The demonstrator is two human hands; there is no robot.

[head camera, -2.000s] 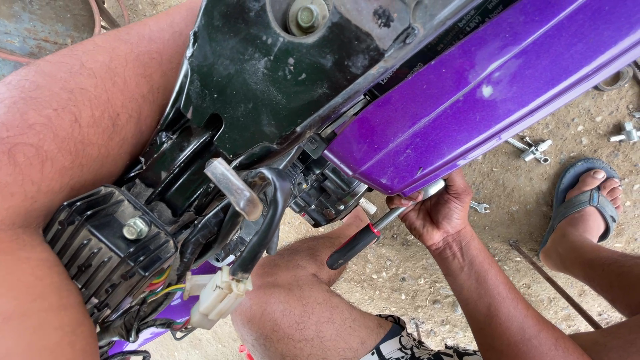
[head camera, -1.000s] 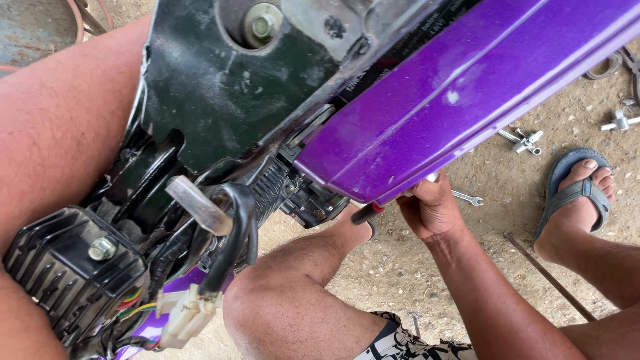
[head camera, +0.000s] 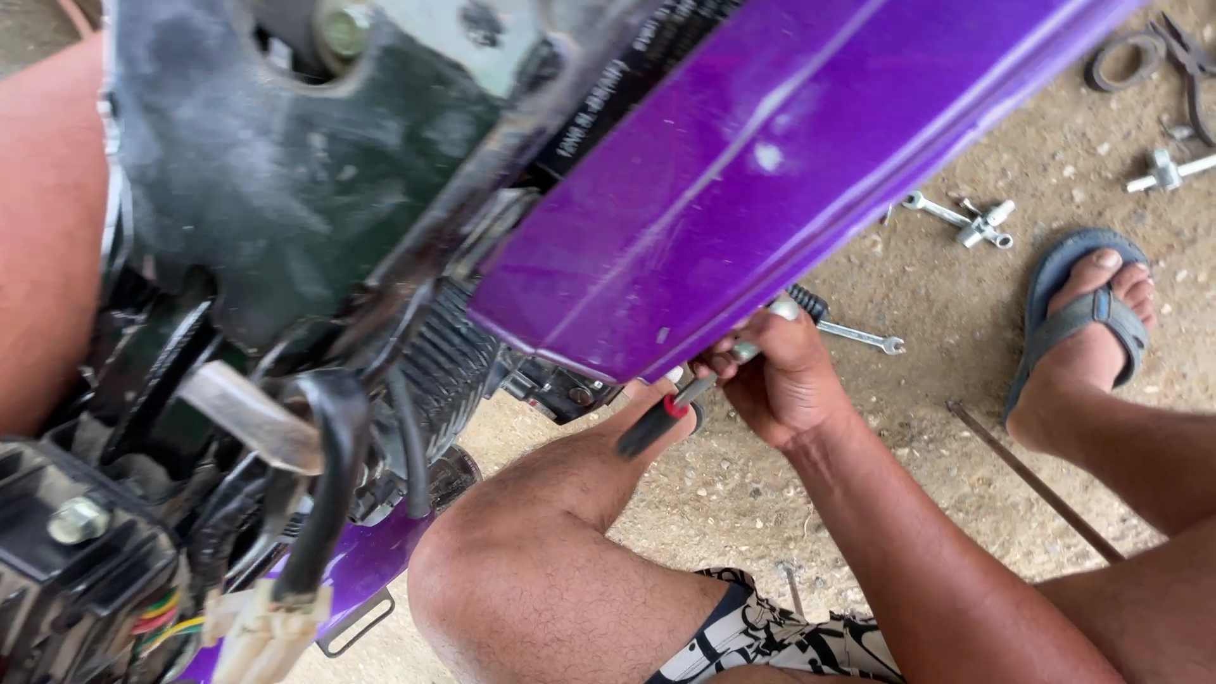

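Observation:
My right hand [head camera: 784, 380] is closed around the metal part of a hand tool, below the lower edge of a purple motorcycle body panel [head camera: 703, 199]. The tool's black handle with a red collar [head camera: 654, 426] points down to the left, outside the fingers. Its working end is hidden by the hand and panel. A finned engine cylinder [head camera: 442, 366] and a dark mechanical part [head camera: 560, 388] lie left of the hand. Just beyond the hand is a black coil spring or ribbed part [head camera: 807, 302]. My left hand is out of view.
An open-end wrench [head camera: 864, 337], combination wrench [head camera: 936, 207], T-handled tool [head camera: 1167, 171], tape roll [head camera: 1126, 62] and pliers [head camera: 1192, 81] lie on sandy ground. A metal rod [head camera: 1035, 483] lies near a sandalled foot [head camera: 1088, 323]. Wiring connectors [head camera: 271, 632] hang at lower left.
The tool's handle has swung in my right hand: long and clear two seconds ago, mostly hidden one second ago, now showing again below the panel. The hand keeps its grip.

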